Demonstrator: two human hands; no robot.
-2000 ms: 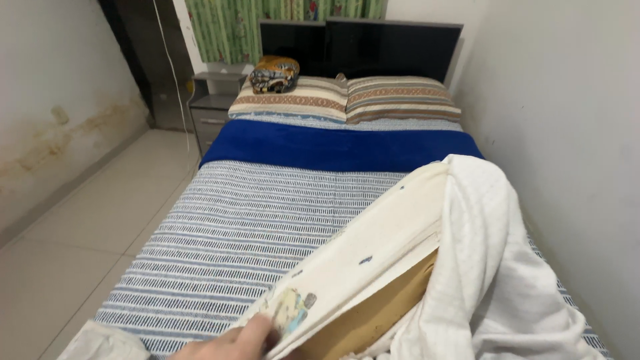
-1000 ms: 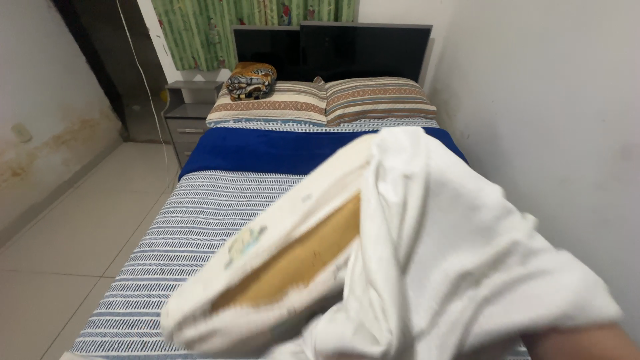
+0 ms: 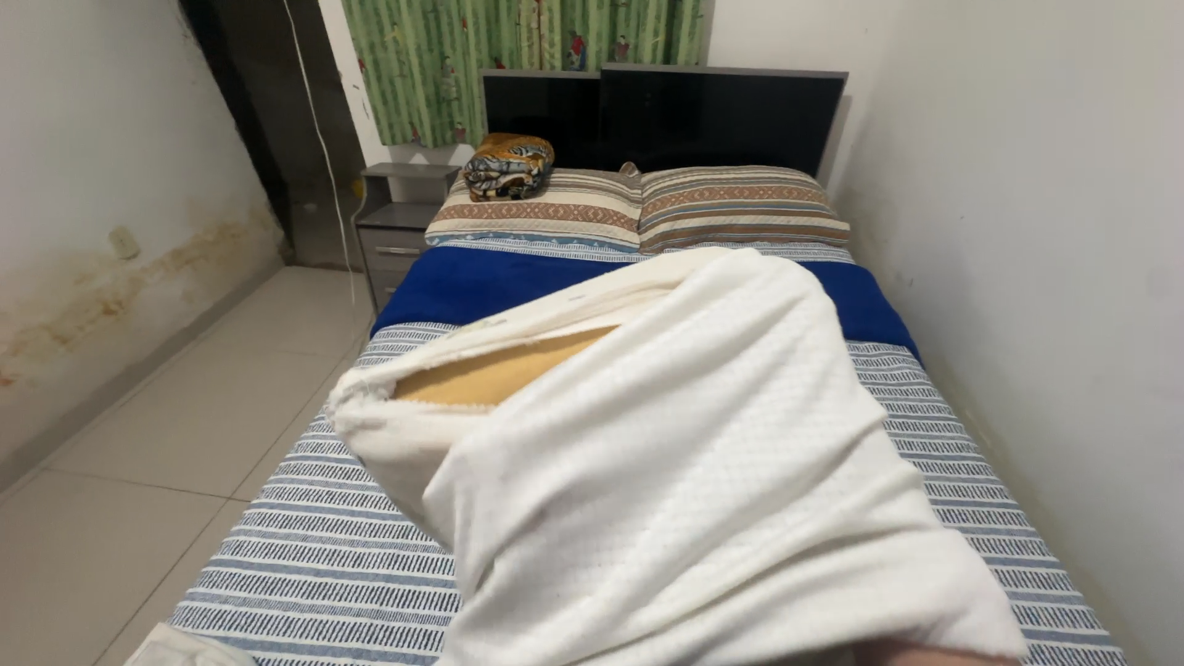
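Observation:
A foam pillow, yellowish, shows through the gap in an off-white cover with a gathered corner at the left. White textured fabric drapes over the right part of the pillow and down to the bottom of the view. Only a sliver of my right hand or wrist appears at the bottom edge, under the fabric; its fingers are hidden. My left hand is out of sight. Behind and beneath all this lies the bed with a blue-and-white striped bedspread.
Two striped pillows lie by the dark headboard, with a folded patterned blanket on the left one. A grey nightstand stands at the left, near a hanging cord. Pale cloth lies bottom left. A wall borders the right side.
The white fabric now covers more of the pillow, and less foam shows. A hand seen on the cover's lower left two seconds ago has gone from view.

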